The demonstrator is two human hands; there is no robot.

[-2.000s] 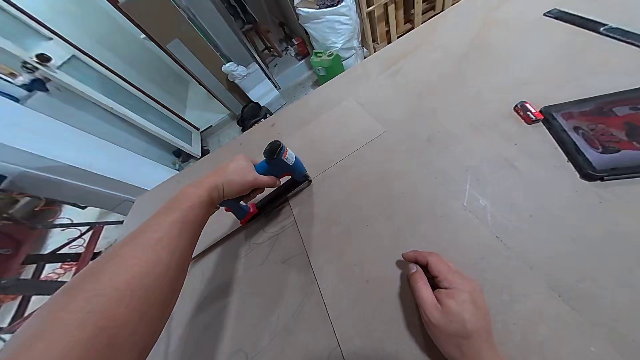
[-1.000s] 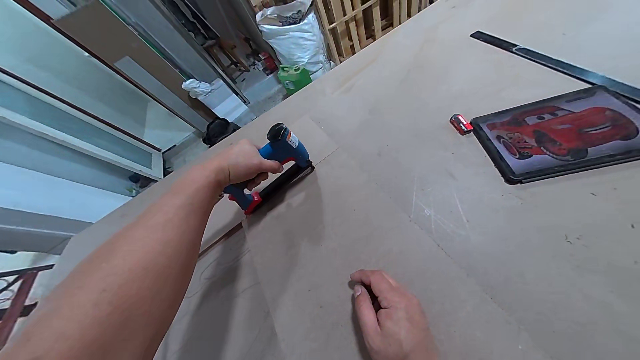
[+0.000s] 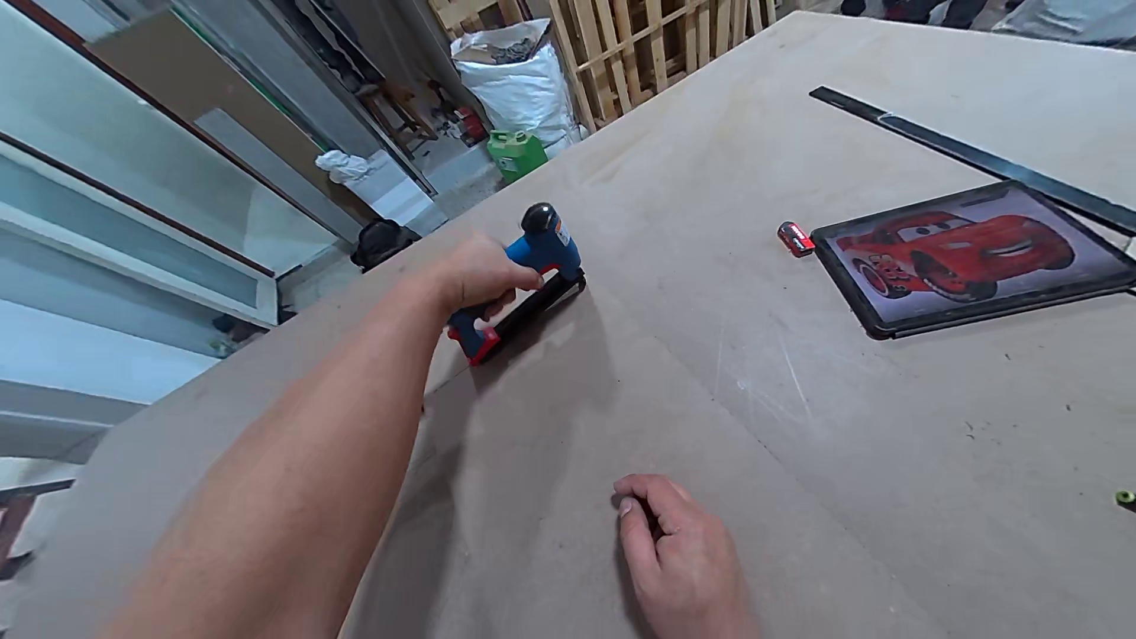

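Observation:
My left hand [image 3: 488, 280] grips the handle of a blue, black and red nail gun or stapler [image 3: 555, 248], whose long black magazine points down and left, close above or on a large pale wooden board [image 3: 674, 302]. Shadow hides whether its nose touches the board. My right hand [image 3: 683, 559] rests on the board at the bottom centre, its fingers curled under and the thumb beside them. No object shows in it, though its palm is hidden.
At the right lie a black-framed panel with a red cartoon car [image 3: 976, 257], a small red cylinder [image 3: 795, 239] and a long black strip [image 3: 967, 155]. Beyond the board's far edge stand a white sack [image 3: 519, 84], a green jug [image 3: 516, 154] and wooden slats [image 3: 639, 53].
The nail gun, held in my left hand throughout, has moved across the board towards the framed panel. My right hand stays curled on the board. The view has shifted.

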